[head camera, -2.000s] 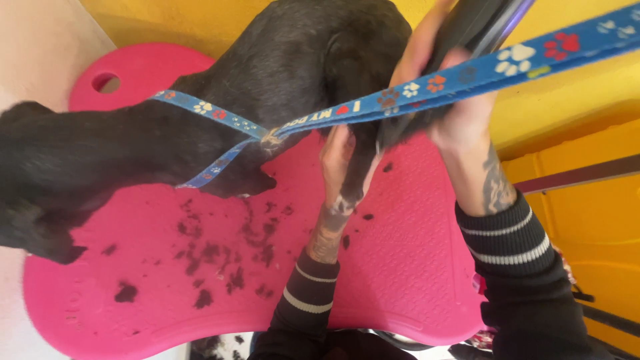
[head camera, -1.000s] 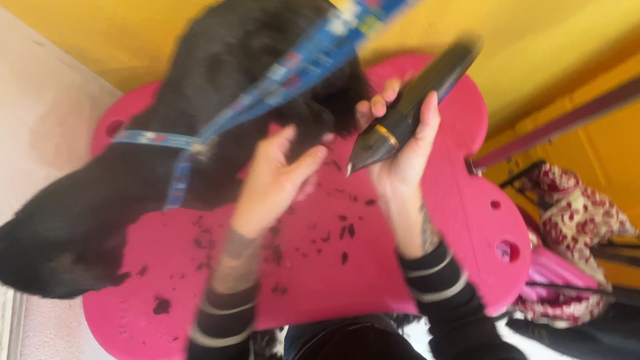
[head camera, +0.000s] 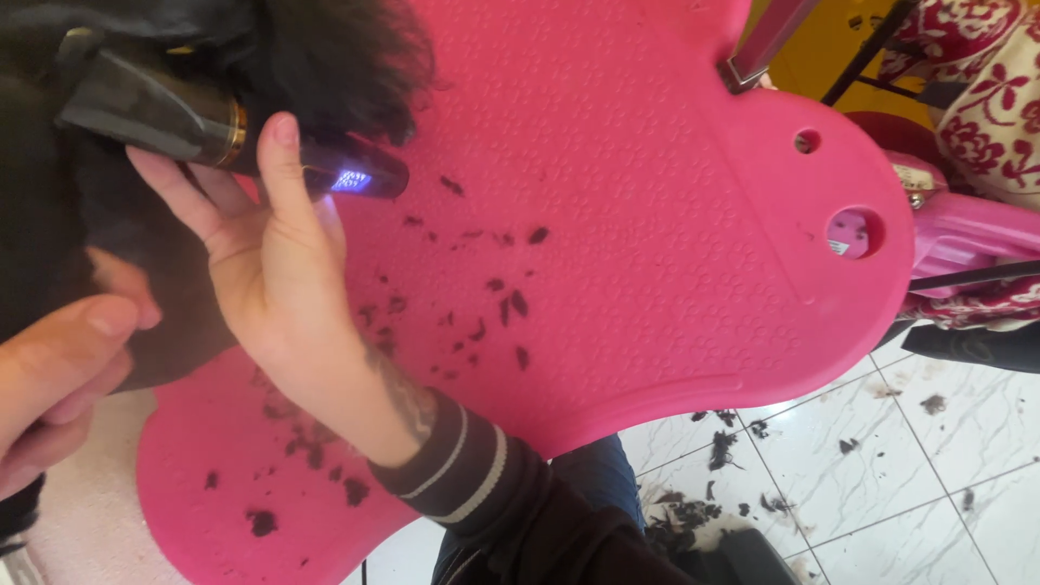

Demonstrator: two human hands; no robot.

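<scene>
My right hand (head camera: 280, 252) holds a black cordless hair clipper (head camera: 179, 114) with a gold ring and a lit display near its rear end. The clipper's head lies against or just over the coat of a black dog (head camera: 325, 57), which fills the upper left; contact is hard to tell. At the left edge is my left hand (head camera: 57, 382), its fingers curled near the dog's dark body. Whether those fingers grip anything does not show. Tufts of cut black hair (head camera: 518, 303) lie scattered over the pink textured grooming table (head camera: 634, 203). The dog's head is not identifiable.
A metal post (head camera: 768, 41) rises at the table's upper right edge. Beyond that edge are a pink plastic object (head camera: 967, 236) and red-and-cream patterned fabric (head camera: 995, 106). More hair lies on the white tiled floor (head camera: 894, 455) below, beside a dark object at the bottom.
The right hand with the clipper has moved left, to the dog's body. The display faces the camera. The view has shifted strongly toward the right side of the table.
</scene>
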